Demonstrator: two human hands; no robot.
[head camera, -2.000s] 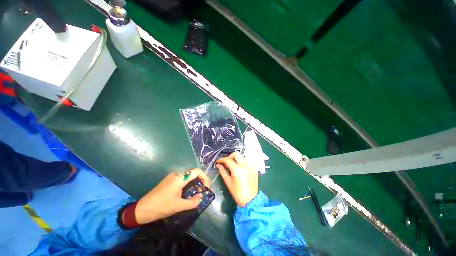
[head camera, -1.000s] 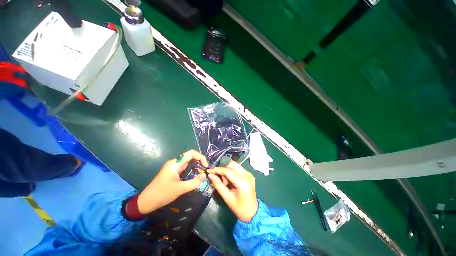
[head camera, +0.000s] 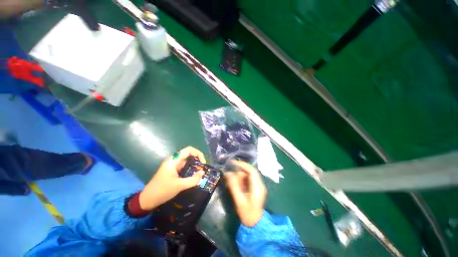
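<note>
My left hand (head camera: 173, 176), with a dark red band at the cuff, holds an open phone unit (head camera: 209, 179) by its circuit-board end; silvery and light blue parts show there. My right hand (head camera: 246, 188) is blurred, just right of the phone and apart from it, fingers bent over the lower edge of the clear bag. Whether it holds a thin cable cannot be told. The clear plastic bag (head camera: 228, 133) with a dark tangle inside lies beyond my hands. Below the phone, a dark surface with small orange and pale spots (head camera: 177, 206) shows near my left sleeve.
A white cloth-like piece (head camera: 268, 158) lies right of the bag. A dark stick (head camera: 329, 220) and a small clear bag (head camera: 347, 228) lie at right. A white box (head camera: 90, 55) and white bottle (head camera: 153, 41) stand at left. Beyond the chipped rail (head camera: 241, 104), a phone unit (head camera: 231, 57) lies on the belt.
My right hand has moved right, away from the phone's board end, uncovering more of it. My left hand still holds the phone. The whole view has shifted, so bench items appear further right.
</note>
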